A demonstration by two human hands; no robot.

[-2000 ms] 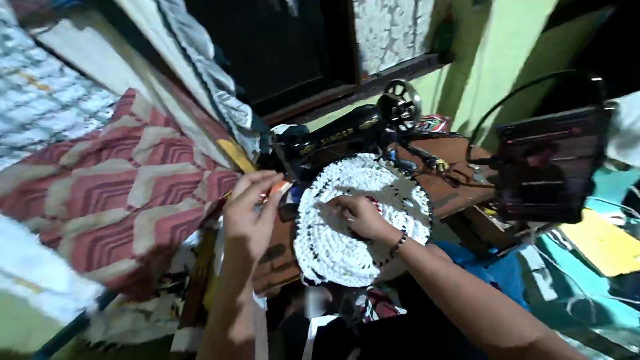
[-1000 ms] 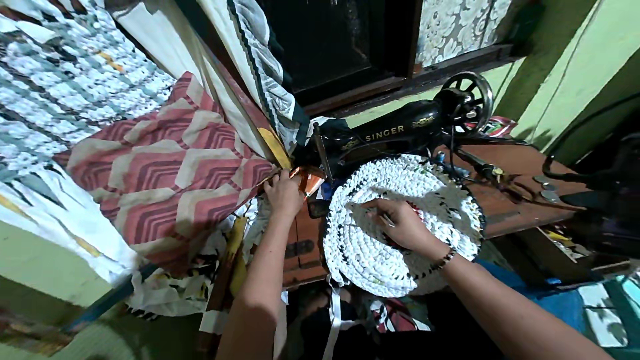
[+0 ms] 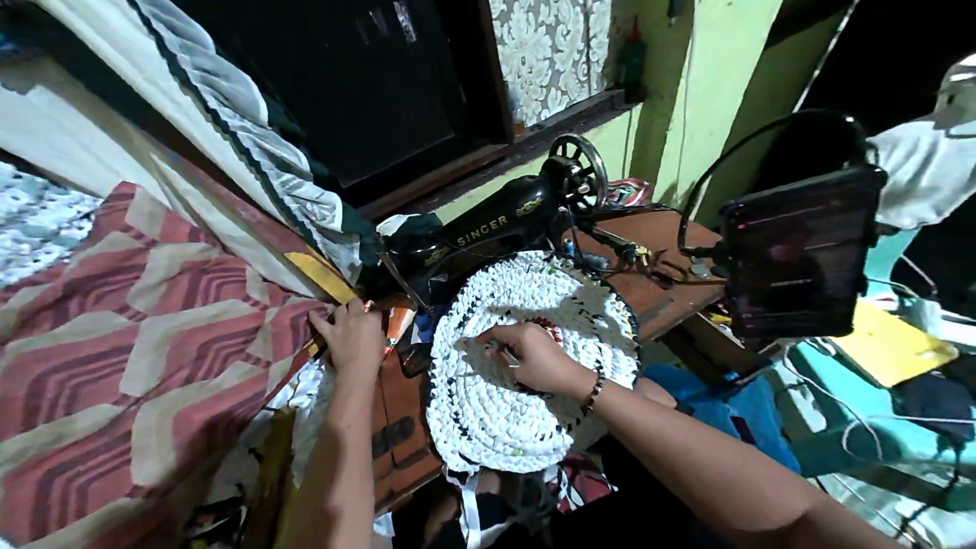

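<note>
A round mat of white braided fabric (image 3: 496, 427) with dark flecks lies on the wooden sewing table, in front of a black Singer sewing machine (image 3: 488, 229). My right hand (image 3: 534, 358) is over the mat's middle, fingers curled around a thin, shiny object too small to name. At the left end of the machine, my left hand (image 3: 351, 332) reaches to the edge of a red and beige patterned cloth (image 3: 198, 343), beside a small orange and white packet (image 3: 398, 324). Its fingertips are partly hidden, and whether they grip anything is unclear. A white fabric strip (image 3: 470, 507) hangs from the mat's lower edge.
A dark tablet-like device (image 3: 797, 259) stands on the right, near an open drawer (image 3: 709, 343). Beyond it are a turquoise surface (image 3: 831, 450) with cables and a yellow item (image 3: 900, 343). The machine's handwheel (image 3: 577, 174) is near the window ledge. A curtain (image 3: 229, 114) hangs at left.
My left hand has moved left, away from the machine's needle end, to the patterned cloth's edge. My right hand stays over the mat. The view has shifted.
</note>
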